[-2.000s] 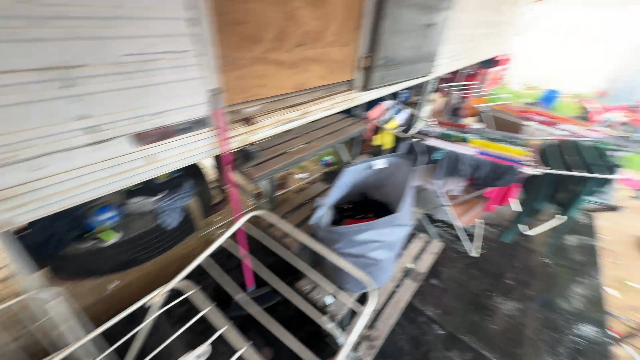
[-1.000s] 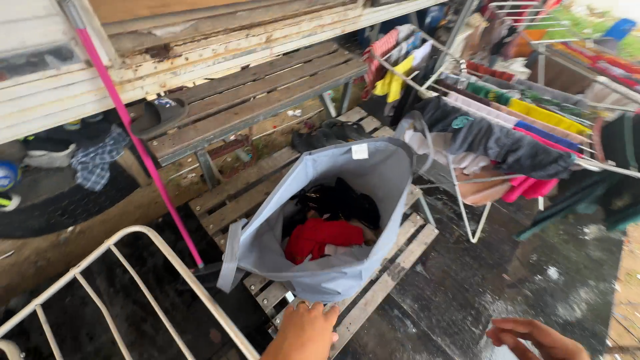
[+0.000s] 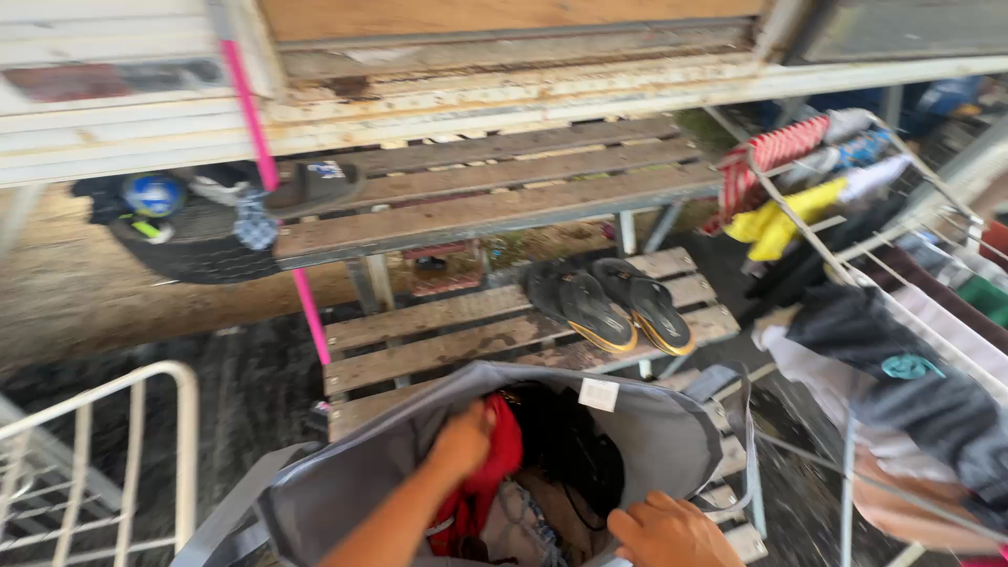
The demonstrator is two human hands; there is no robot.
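Observation:
A grey fabric laundry bag (image 3: 669,441) stands wide open on the lower slatted wooden step, with a white tag inside its far rim. My left hand (image 3: 463,441) reaches into it with the fingers closed on a red garment (image 3: 504,445). Beside the red cloth lie black clothing (image 3: 571,449) and some beige and patterned cloth (image 3: 524,520). My right hand (image 3: 657,524) is at the near right part of the bag, fingers curled; whether it grips the rim cannot be told.
Black sandals (image 3: 602,311) rest on the step behind the bag. On the right, clothes hang on a white drying rack (image 3: 850,272). A white metal rack (image 3: 185,457) stands at the left. A pink pole (image 3: 252,118) leans by the wooden bench (image 3: 488,197).
My left hand has moved from the bag's near rim into the bag and taken hold of the red garment. My right hand has come to the bag. The view is now closer.

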